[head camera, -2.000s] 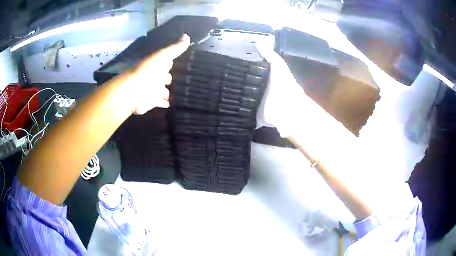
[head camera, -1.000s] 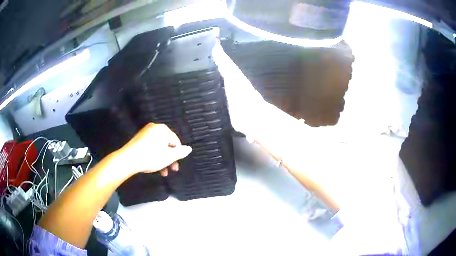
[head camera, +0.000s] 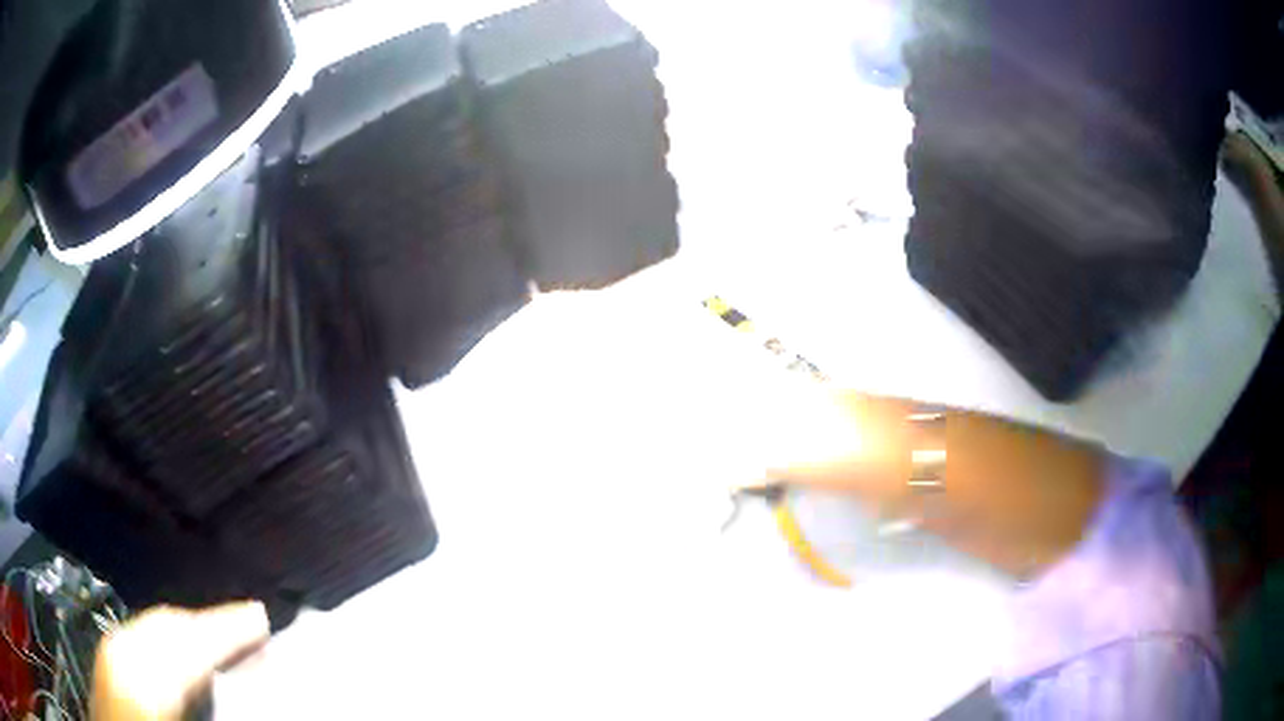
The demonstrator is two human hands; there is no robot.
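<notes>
A stack of black tablet cases (head camera: 211,373) stands at the left, its ribbed edges facing me. My left hand (head camera: 183,655) is bare, at the lower left below the stack. Its fingers look bent, but what it holds, if anything, cannot be told. My right hand (head camera: 852,444) reaches in from the right over the white tabletop; it is blurred and washed out by glare, so its fingers and grip cannot be made out. Nippers with a yellow-orange handle (head camera: 807,542) lie just below it. A yellow-and-black craft knife (head camera: 727,313) lies above it.
More case stacks stand at the upper left (head camera: 570,162), and a tall one stands at the upper right (head camera: 1056,211). A lamp head (head camera: 155,134) hangs at the top left. White cables (head camera: 64,599) and a red item lie at the left edge.
The view has swung right, so the stacks sit further left. My right hand has left the stack side and is over the tabletop; my left hand is now low, near the stack's base.
</notes>
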